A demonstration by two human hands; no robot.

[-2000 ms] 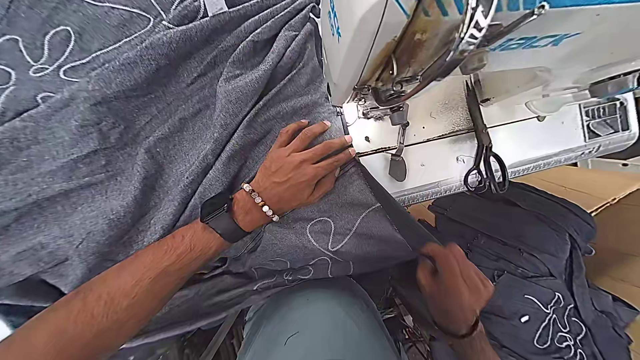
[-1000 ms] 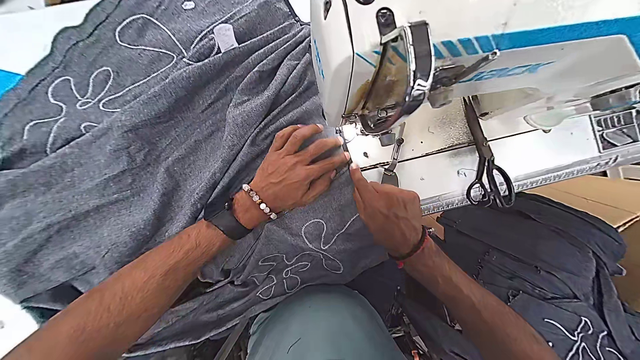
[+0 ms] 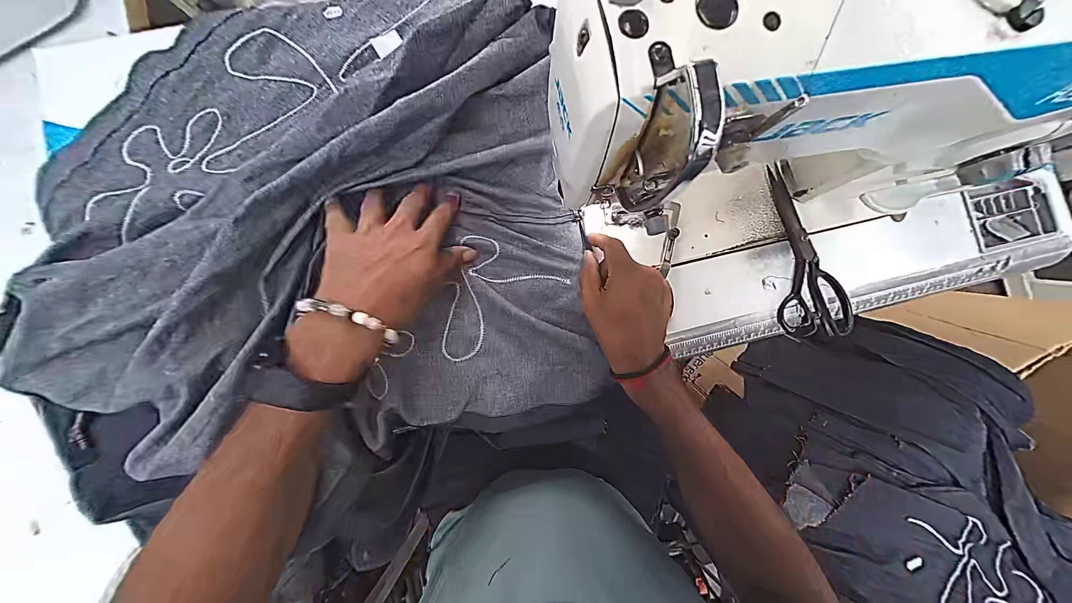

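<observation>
Grey fabric with white looped stitching spreads over the table, its right edge at the needle area of a white and blue Jack sewing machine. My left hand lies palm down on the cloth, fingers spread, left of the machine, holding nothing that I can make out. Just below the presser foot, my right hand pinches the fabric's edge between thumb and fingers. Creases run through the cloth toward the foot.
Black-handled scissors lie on the machine bed, right of my right hand. A measuring tape strip runs along the bed's front edge. Dark stitched garments are heaped by a cardboard box at the lower right. My knee is below the fabric.
My right hand has come up from the lower cloth edge to beside the presser foot. My left hand has moved away from the needle, leftward over the fabric, with its fingers now spread.
</observation>
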